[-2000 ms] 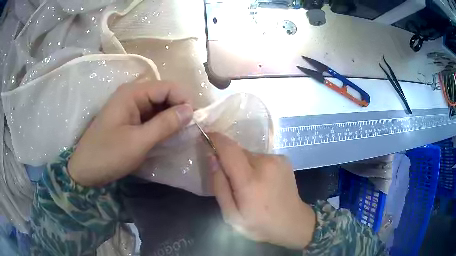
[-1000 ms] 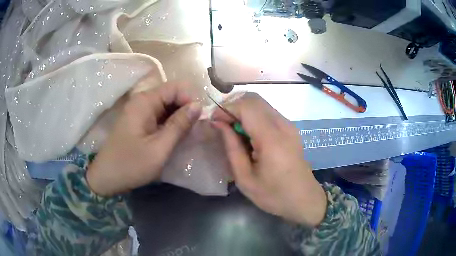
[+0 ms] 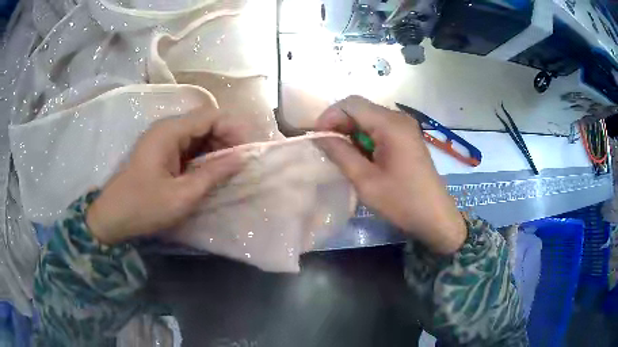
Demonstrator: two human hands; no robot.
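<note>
The sheer, sparkly beige-pink garment (image 3: 88,146) is heaped at the left and runs under my hands. My left hand (image 3: 179,166) pinches its edge at the centre left. My right hand (image 3: 389,166) grips the other end of the same edge, so a narrow bound edge (image 3: 278,143) stretches between them. A slim tool with a green handle (image 3: 362,141) is tucked in my right hand; its tip is mostly hidden. A loose flap of the cloth (image 3: 271,217) hangs below the edge.
Thread snips (image 3: 447,146) with orange-red and blue handles lie right of my right hand. Dark tweezers (image 3: 518,139) lie farther right. The sewing machine head (image 3: 501,30) is at top right, above its bed (image 3: 434,88). A ruler tape (image 3: 515,191) marks the table front. A blue basket (image 3: 562,271) is below right.
My hands have moved apart, and my right hand has moved right and slightly up. The edge is now stretched between them. The green-handled tool's thin tip no longer points at the cloth by my left fingertips.
</note>
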